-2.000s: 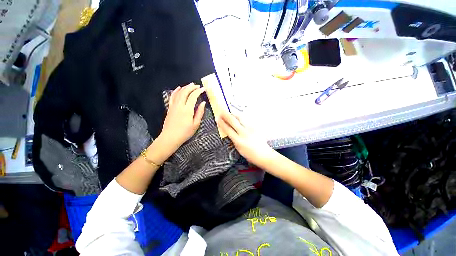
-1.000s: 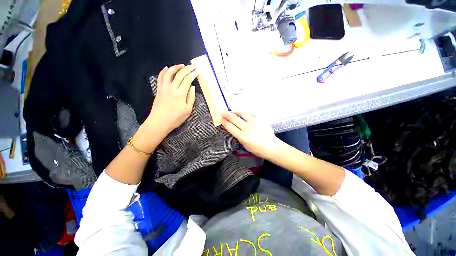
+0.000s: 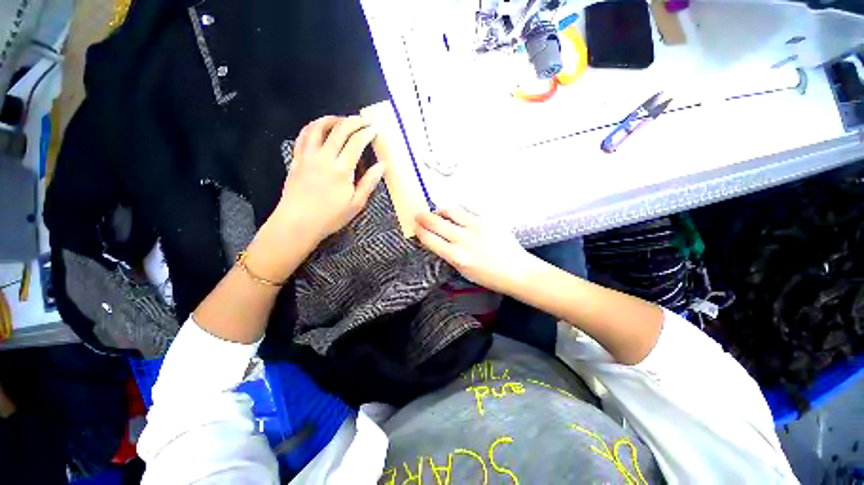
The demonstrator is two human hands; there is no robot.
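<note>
A black jacket [image 3: 284,57] with grey checked parts [image 3: 365,270] lies over the table's left part and hangs down to the lap. A tan card strip [image 3: 400,175] lies along the jacket's straight right edge. My left hand [image 3: 327,175] rests on the cloth, with its fingertips at the strip's upper left side. My right hand [image 3: 464,246] has its thumb and fingertips together at the strip's lower end. Whether a small pen is in the right fingertips cannot be told.
Thread snips [image 3: 637,123] lie right of the work. Yellow and orange scissor handles [image 3: 572,59] show under the machine head [image 3: 543,45]. A flat black rectangle [image 3: 620,35] lies beside them. Dark cloth [image 3: 786,284] fills a blue crate at the right.
The view has shifted, so the machine sits higher in the picture. The strip stays along the cloth edge. The right thumb and fingertips have closed together at its lower end.
</note>
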